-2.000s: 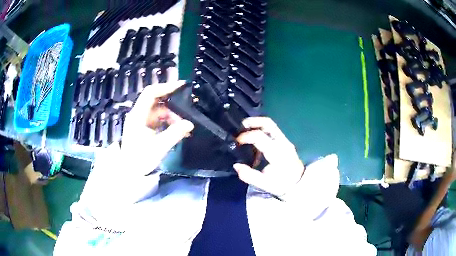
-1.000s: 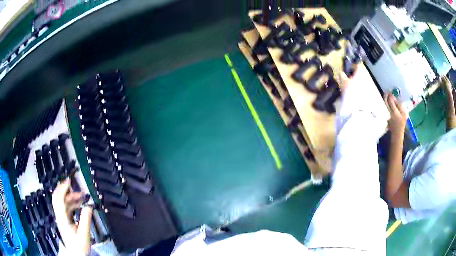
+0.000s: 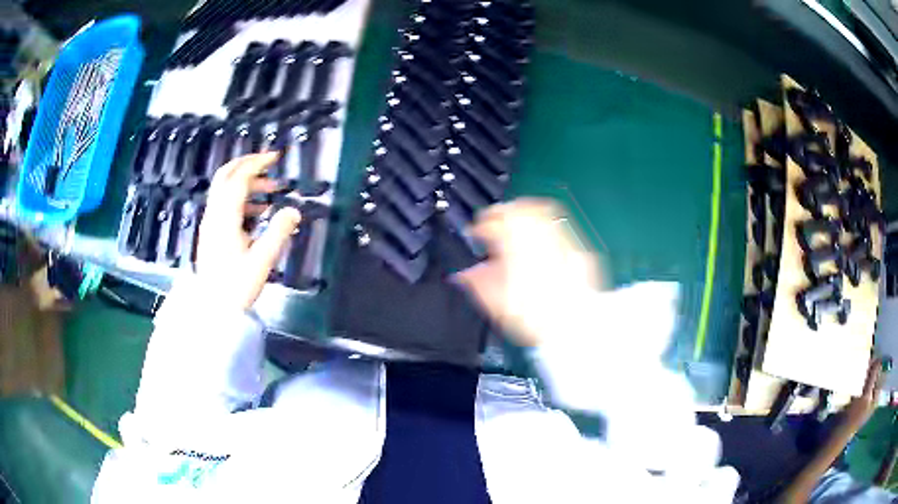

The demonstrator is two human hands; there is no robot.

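Black handle-like pieces (image 3: 409, 192) lie in two slanted rows on the black mat (image 3: 409, 315), with small bright spots at their ends. Joined black units (image 3: 295, 74) stand in upright rows on the pale left board (image 3: 187, 94). My left hand (image 3: 236, 231) is over the near part of this board, fingers curled and thumb apart; whether it grips a unit there is unclear. My right hand (image 3: 537, 266) is blurred at the near right edge of the mat, fingertips close to the last pieces of the right row; its grasp cannot be told.
A blue basket (image 3: 126, 103) with thin silvery rods is at the far left. Stacked cardboard sheets (image 3: 822, 359) at the right carry jumbled black bracket pieces (image 3: 822, 236). A yellow-green line (image 3: 711, 236) runs along the green bench. Another person's arm (image 3: 837, 433) shows at lower right.
The view turned right to the stack, then back. My right hand was at the bracket pieces and is now beside the mat. The piece held between both hands earlier is no longer seen there.
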